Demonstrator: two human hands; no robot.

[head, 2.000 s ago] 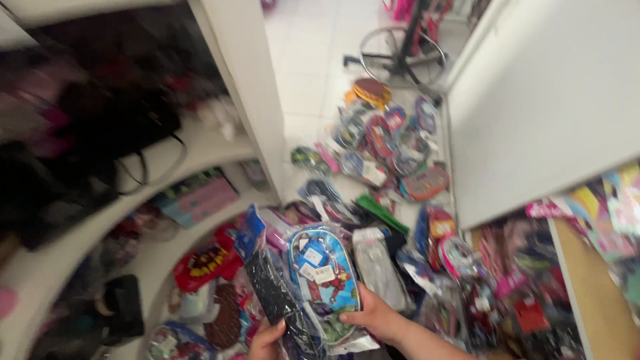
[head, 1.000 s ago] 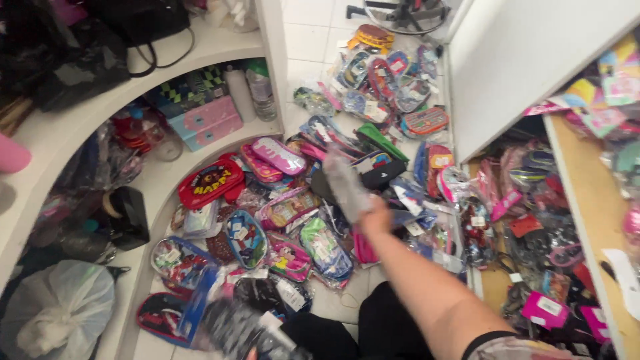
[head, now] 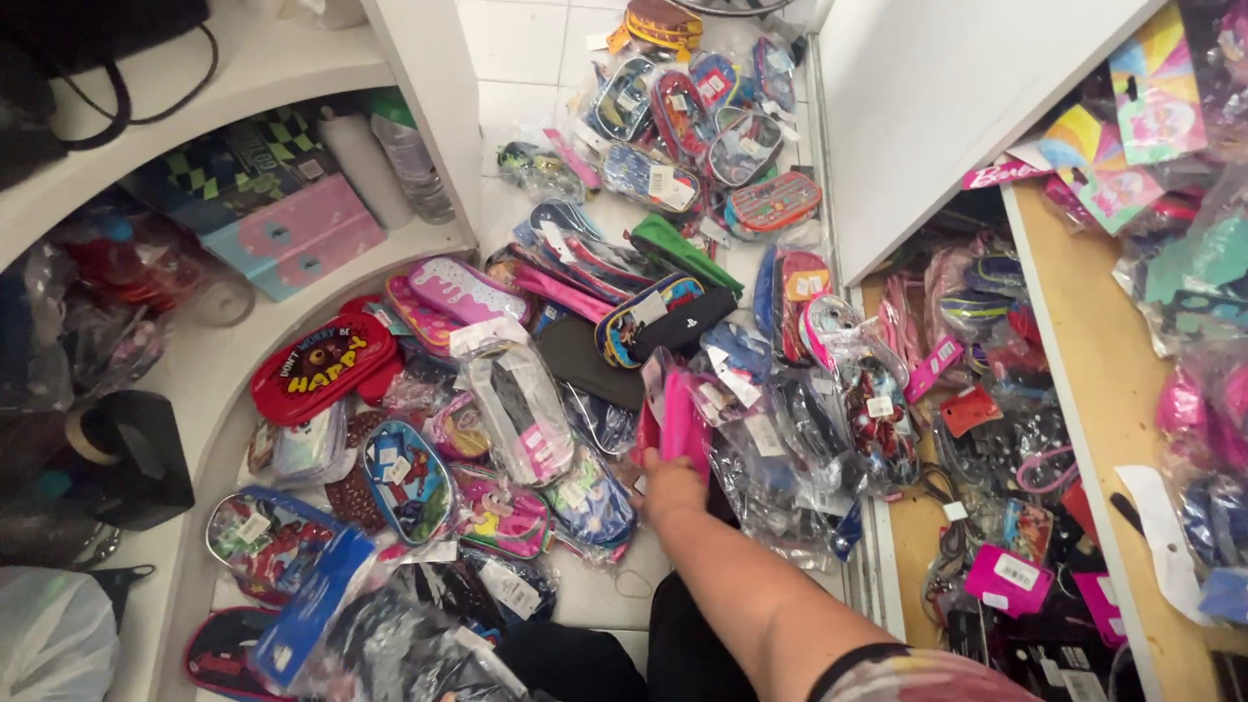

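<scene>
My right hand (head: 673, 490) grips the lower end of a bright pink pouch (head: 684, 419) in the pile on the floor. Of my left hand (head: 448, 696) only a sliver of finger shows at the bottom edge, at a blurred plastic bag (head: 409, 629) with a blue header (head: 314, 604); most of its grip is hidden. A clear and grey pencil case (head: 519, 409) lies left of my right hand. Near it are a blue character pencil case (head: 409, 480) and a red pencil case with lettering (head: 324, 361). Bagged dark cases (head: 790, 439) lie to the right.
A curved white shelf (head: 244, 390) with boxes and a bottle (head: 414, 161) stands left. More wrapped pencil cases (head: 682, 117) lie on the tiles ahead. At right are a white panel (head: 946, 107) and a wooden-edged compartment (head: 1082, 390) of packaged goods.
My right hand has left the clear and grey case, which now lies on the pile, and has moved right and nearer to me onto the pink pouch. The view has come down closer.
</scene>
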